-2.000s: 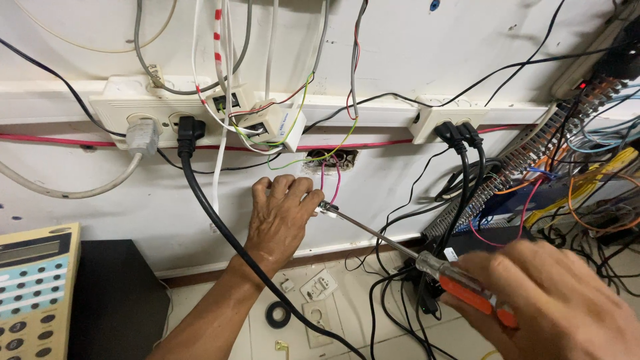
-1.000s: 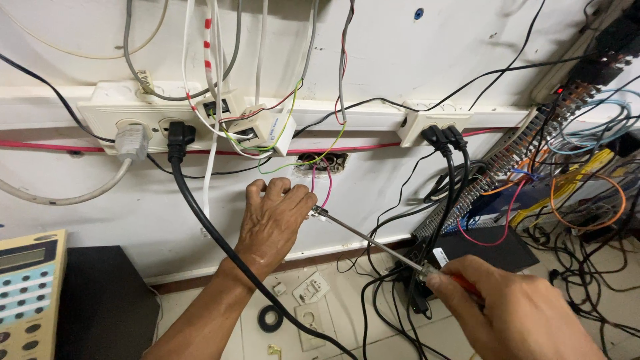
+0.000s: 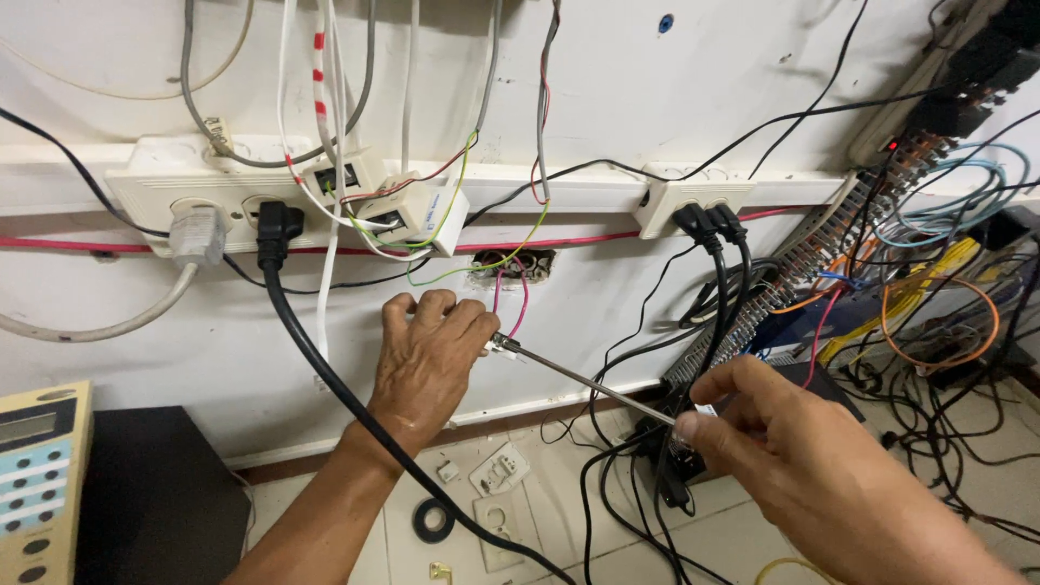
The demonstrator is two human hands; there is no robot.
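Observation:
My left hand (image 3: 435, 361) holds a small white and metal wiring piece (image 3: 504, 346) just below a recessed wall box (image 3: 513, 268). Two pink wires (image 3: 522, 305) run from that box down to the piece. The screwdriver's long metal shaft (image 3: 593, 386) reaches from the piece to my right hand (image 3: 739, 422), whose thumb and fingers grip the tool near the shaft's rear end. Its handle is mostly hidden by the hand. A thin green-yellow wire (image 3: 532, 236) hangs across the top of the box.
A black power cord (image 3: 325, 366) crosses over my left forearm. Outlet boxes with plugs (image 3: 236, 215) (image 3: 691, 195) line the trunking. Black tape (image 3: 433, 520) and outlet plates (image 3: 500, 470) lie on the tiled floor. Tangled cables and a keypad device (image 3: 41, 471) flank the work.
My right hand has shifted its grip toward the shaft; the red handle seen earlier is now hidden. My left hand stays at the wiring piece.

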